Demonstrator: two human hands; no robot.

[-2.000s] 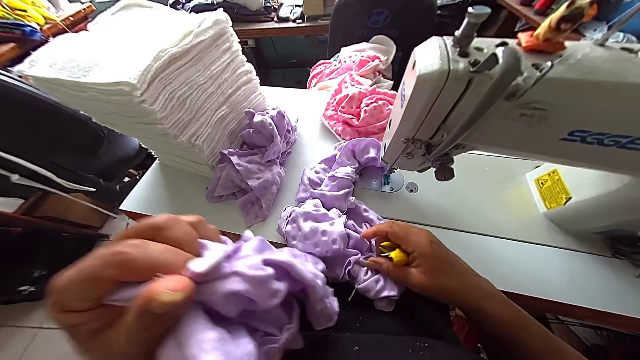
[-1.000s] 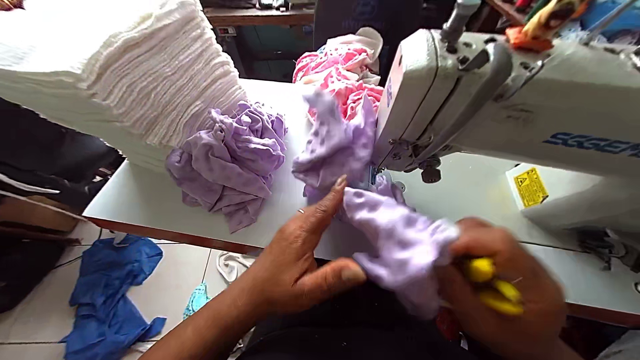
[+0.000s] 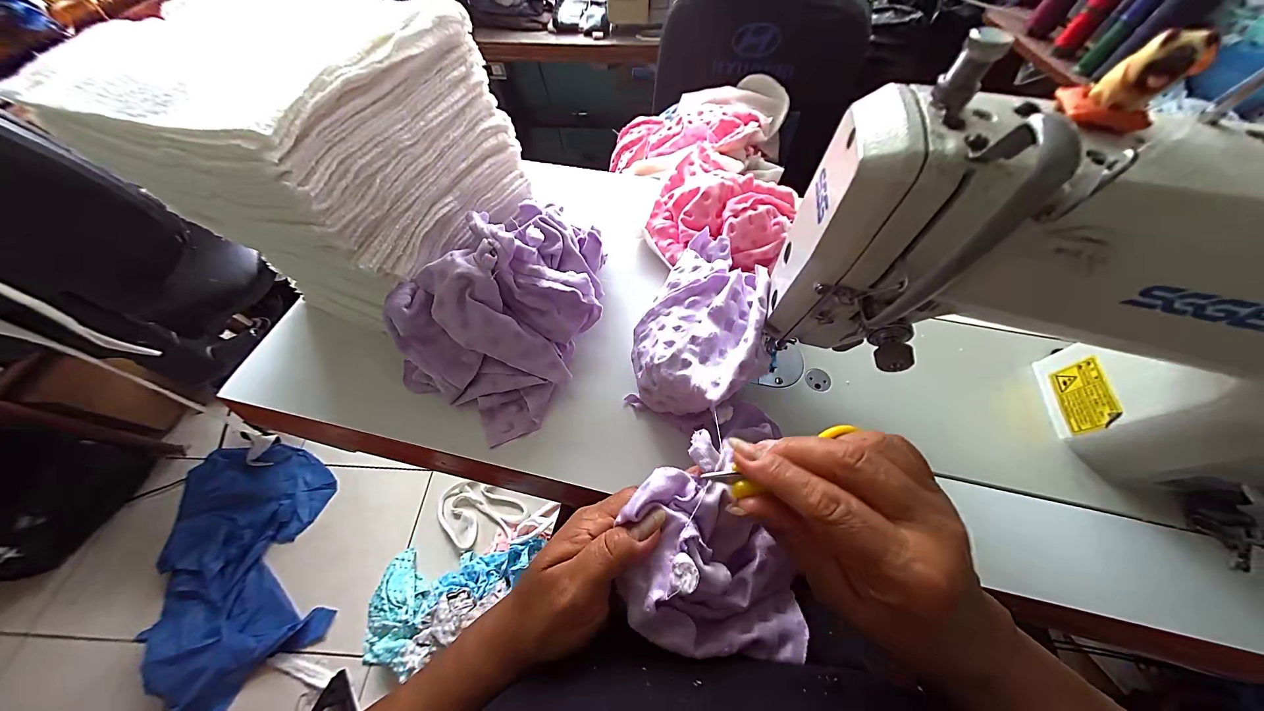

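Observation:
My left hand (image 3: 583, 573) pinches a lilac dotted fabric piece (image 3: 731, 602) at the table's front edge. My right hand (image 3: 859, 533) holds small yellow-handled scissors (image 3: 748, 484), their metal tips touching the fabric beside a thin thread. That thread runs up toward another lilac dotted piece (image 3: 696, 341), which lies bunched left of the needle area of a white sewing machine (image 3: 889, 217). Farther left a crumpled lilac pile (image 3: 504, 316) rests against a tall stack of white cloths (image 3: 395, 148). Whether the blades are apart is hard to tell.
Pink dotted fabric (image 3: 726, 207) lies at the table's back edge, near a dark chair back (image 3: 760, 49). On the tiled floor are blue cloth (image 3: 232, 553) and turquoise patterned scraps (image 3: 400, 602). The machine's arm spans the right side, above a white part with a yellow warning label (image 3: 1086, 395).
My left hand has moved from the lilac cloth near the machine to the piece at the table's front edge. My right hand has moved left, bringing the scissors to that piece.

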